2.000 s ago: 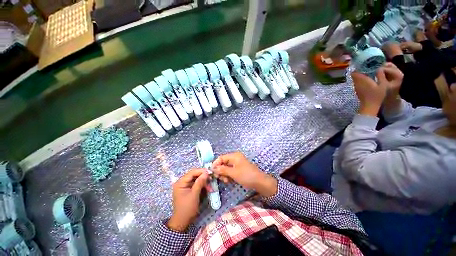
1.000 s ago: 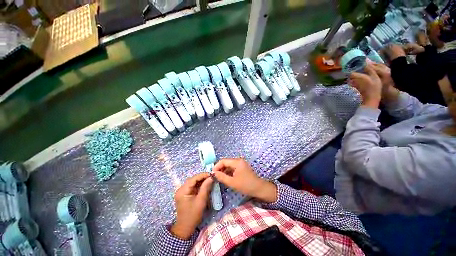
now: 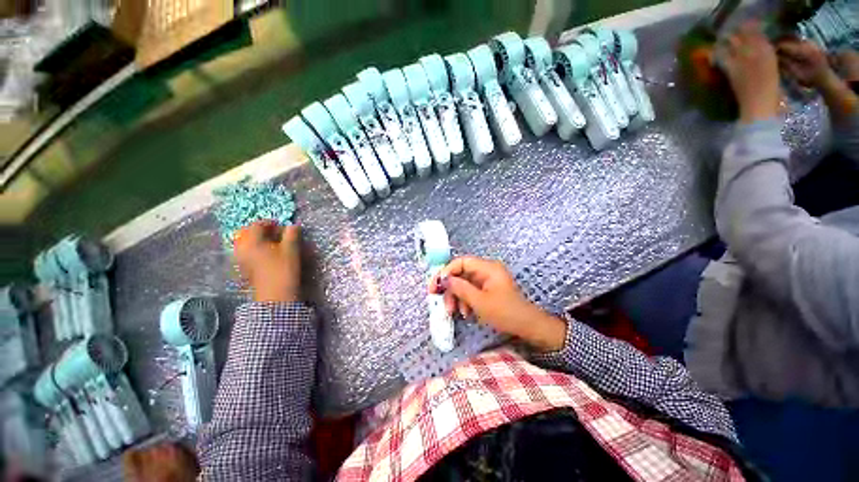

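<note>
A pale teal fan unit [image 3: 434,242] lies on the silvery bubble-textured cover in front of me, head away from me and handle towards my lap. My right hand [image 3: 485,299] is at the upper part of its handle, thumb and fingers closed on it. My left hand [image 3: 269,261] is at the near edge of the heap of small teal plastic parts [image 3: 254,201]. Its fingers point down and are slightly blurred. I cannot tell whether it holds a part.
A row of fans [image 3: 414,118] stands along the far side. Grouped fans [image 3: 89,391] and a single fan [image 3: 189,325] are at left. The green belt [image 3: 217,127] runs beyond. A worker's grey sleeve [image 3: 768,198] is at right. A perforated sheet [image 3: 556,264] lies near my lap.
My left hand has left the fan unit and moved left to the heap of teal parts. My right hand stays at the handle. The view has shifted, with more fans showing at left.
</note>
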